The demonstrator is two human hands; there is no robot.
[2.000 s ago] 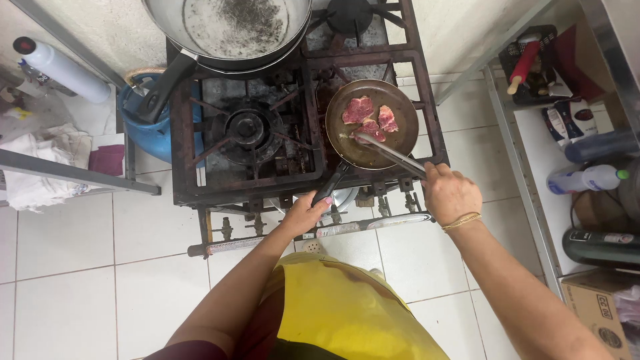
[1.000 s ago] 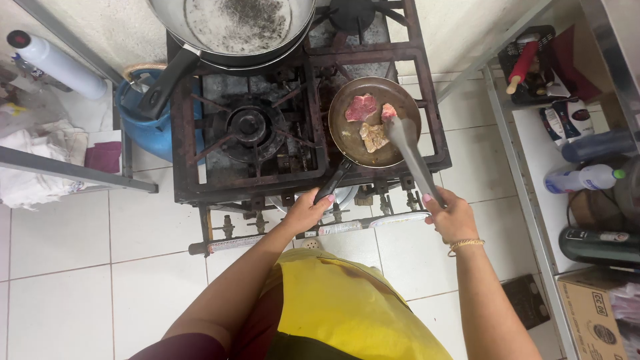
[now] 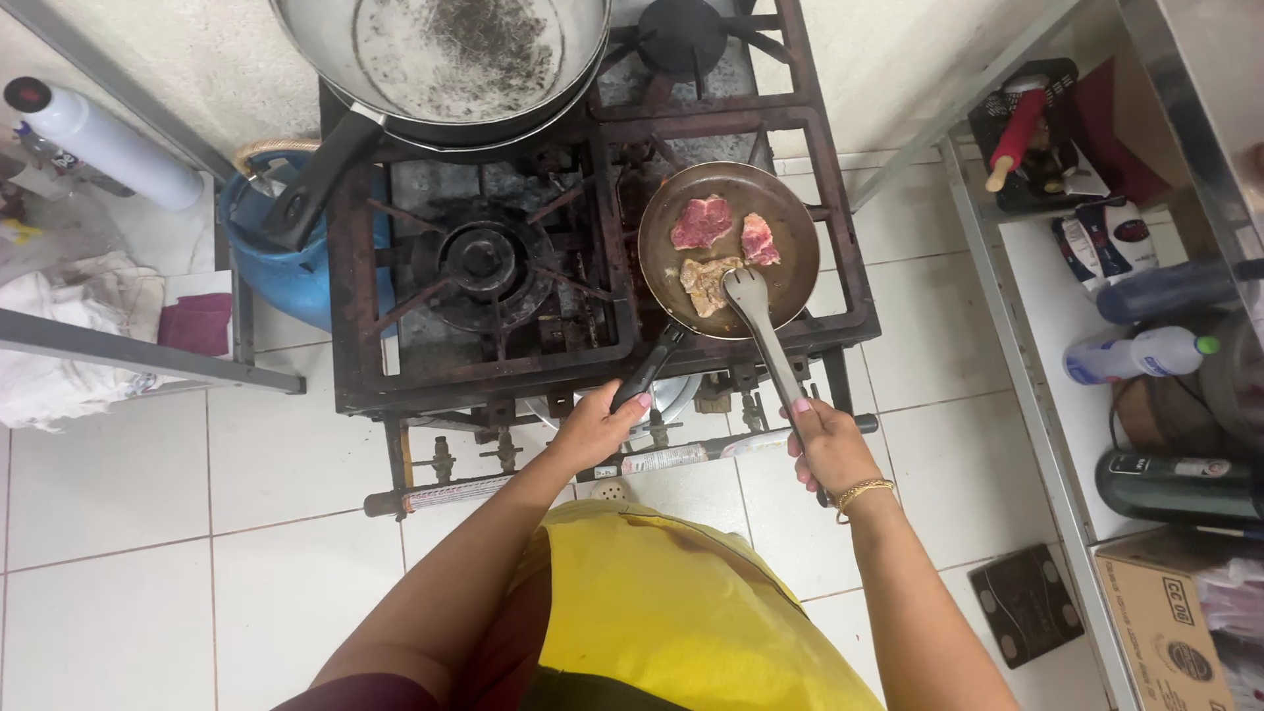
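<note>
My left hand (image 3: 597,425) grips the black handle of a small frying pan (image 3: 805,237), which rests on the front right part of the gas stove. In my right hand (image 3: 829,449) are metal tongs (image 3: 765,326), their scalloped end touching a browned piece of meat (image 3: 703,284) in the pan. Two redder pieces lie beyond it: one at the upper left (image 3: 701,221) and a smaller one at the right (image 3: 759,240). Whether the tongs pinch the browned piece, I cannot tell.
A large pan (image 3: 464,59) with a dark-marked inside sits at the back left of the stove (image 3: 617,336). Behind its handle stands a blue gas cylinder (image 3: 296,286). Metal shelving flanks both sides, with bottles (image 3: 1141,355) and a cardboard box (image 3: 1150,612) at the right.
Two seconds ago all the visible meat was red; the near piece now shows a browned side. The tongs have moved from the right piece to the browned one since the last frame.
</note>
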